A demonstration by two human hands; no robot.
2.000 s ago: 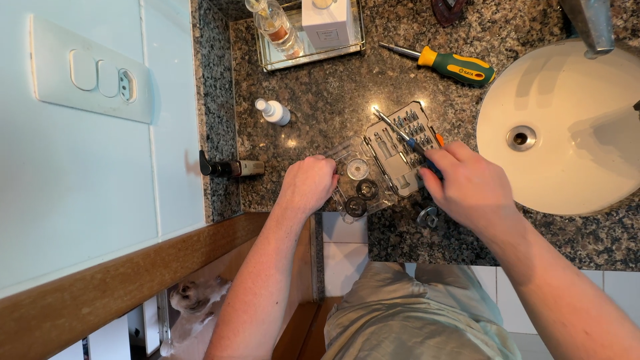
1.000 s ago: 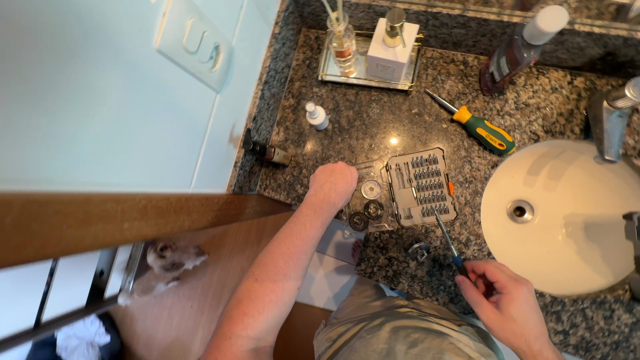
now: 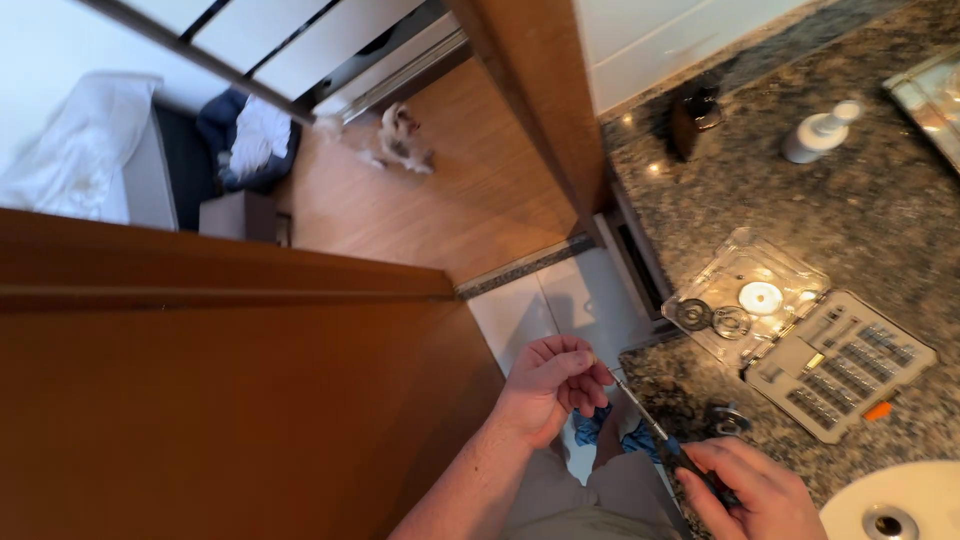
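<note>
My right hand (image 3: 739, 487) holds a small precision screwdriver (image 3: 658, 431) by its dark blue handle, the shaft pointing up and left. My left hand (image 3: 551, 386) has its thumb and fingertips pinched at the driver's tip; whether a small part sits between them cannot be told. On the granite counter to the right lies an open bit case (image 3: 840, 367) with rows of bits. Its clear lid (image 3: 739, 247) holds a white disc (image 3: 760, 298) and two dark ring-shaped parts (image 3: 712, 319). A round metal part (image 3: 727, 420) lies near the counter's edge, close to my right hand.
A white bottle (image 3: 817, 135), a dark bottle (image 3: 694, 116) and a mirrored tray (image 3: 930, 105) stand further back on the counter. The sink (image 3: 892, 502) is at bottom right. A wooden door (image 3: 225, 405) fills the lower left. A dog (image 3: 401, 139) is on the wooden floor beyond.
My left hand has left the clear lid and come to the screwdriver's tip. My right hand has moved the driver away from the bit case. The view has swung strongly left, towards the doorway.
</note>
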